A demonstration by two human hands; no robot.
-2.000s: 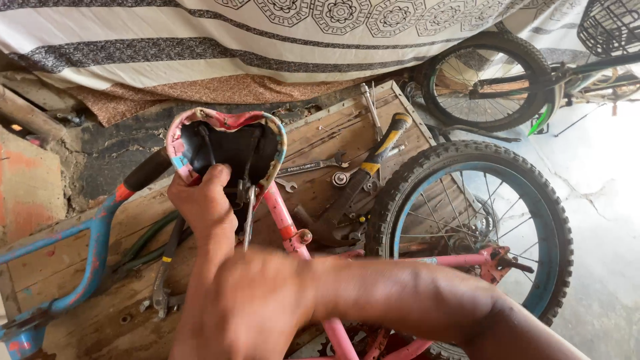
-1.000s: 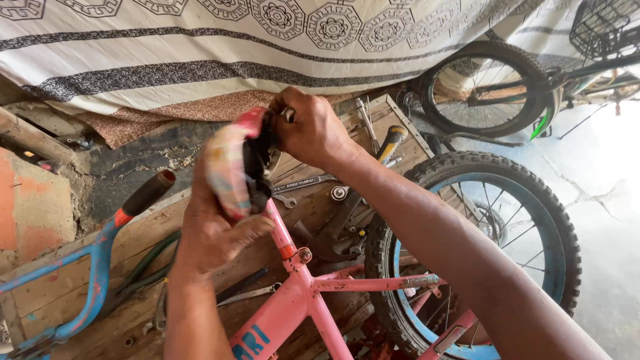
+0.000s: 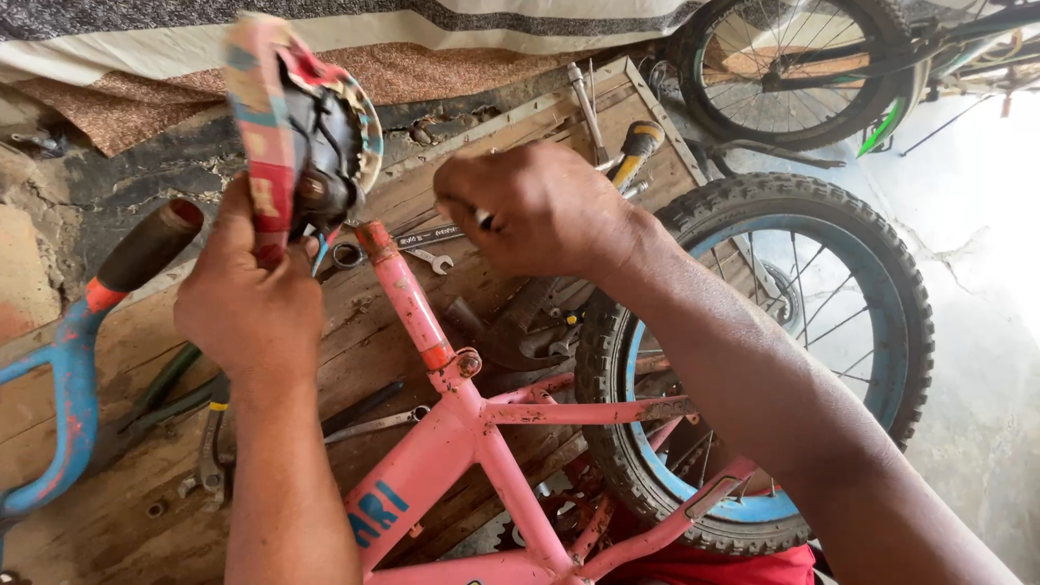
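Observation:
My left hand [image 3: 252, 292] grips a worn, multicoloured bicycle saddle [image 3: 264, 138] by its edge, its black underside and clamp turned to the right. The saddle is apart from the top of the pink seat post [image 3: 406, 296], which stands in the pink bicycle frame [image 3: 422, 447]. My right hand [image 3: 536, 215] is closed in a fist to the right of the post; a small shiny end shows between its fingers, but what it is cannot be told. Behind and below that hand, a combination wrench [image 3: 431, 260] lies on the wooden board.
A blue handlebar with a black grip [image 3: 150, 244] is at left, near pliers [image 3: 213, 451]. A hammer [image 3: 638, 150], a socket wrench [image 3: 587, 106] and several tools lie on the board [image 3: 520, 138]. The blue-rimmed wheel [image 3: 902, 325] is at right; another bicycle's wheel [image 3: 877, 81] is behind.
The saddle, on the post's top a second ago, is now off it in my left hand. My right hand has moved from the saddle to the right of the post. The view has moved closer.

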